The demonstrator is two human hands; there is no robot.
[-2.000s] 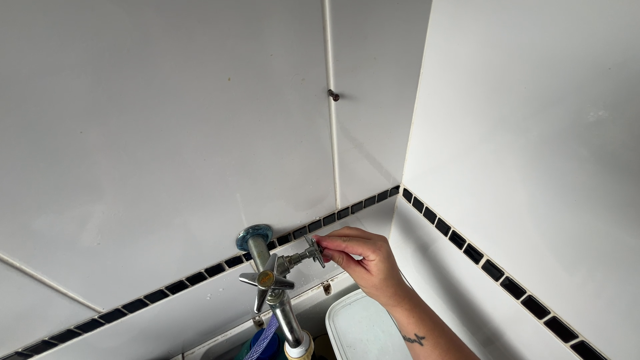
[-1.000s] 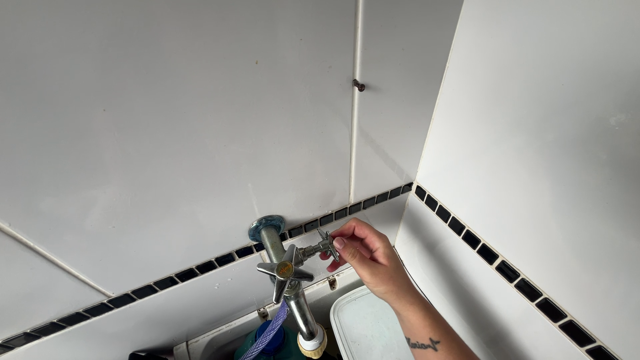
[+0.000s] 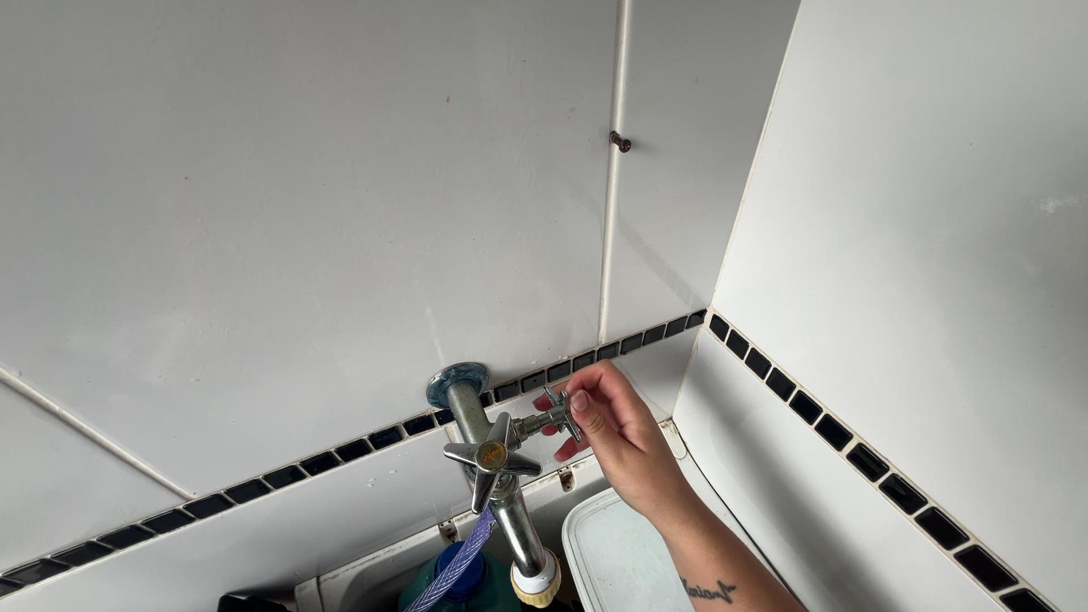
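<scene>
A metal wall tap comes out of the tiled wall at lower centre, with a corroded round flange at its base. Its larger cross handle faces the camera. On a side branch to the right sits a smaller cross handle, and my right hand grips it between thumb and fingers. A white and yellowish fitting caps the spout's lower end. Below the tap runs a purple braided hose; where it joins is hidden. My left hand is out of view.
Under the tap stand a green bottle with a blue cap and a pale plastic lid or container. A screw juts from the wall joint. Black mosaic tiles line both walls, which meet in a corner at right.
My right hand stays at the smaller handle while its fingers shift and its wrist turns. The larger handle and the tap look unmoved on the wall.
</scene>
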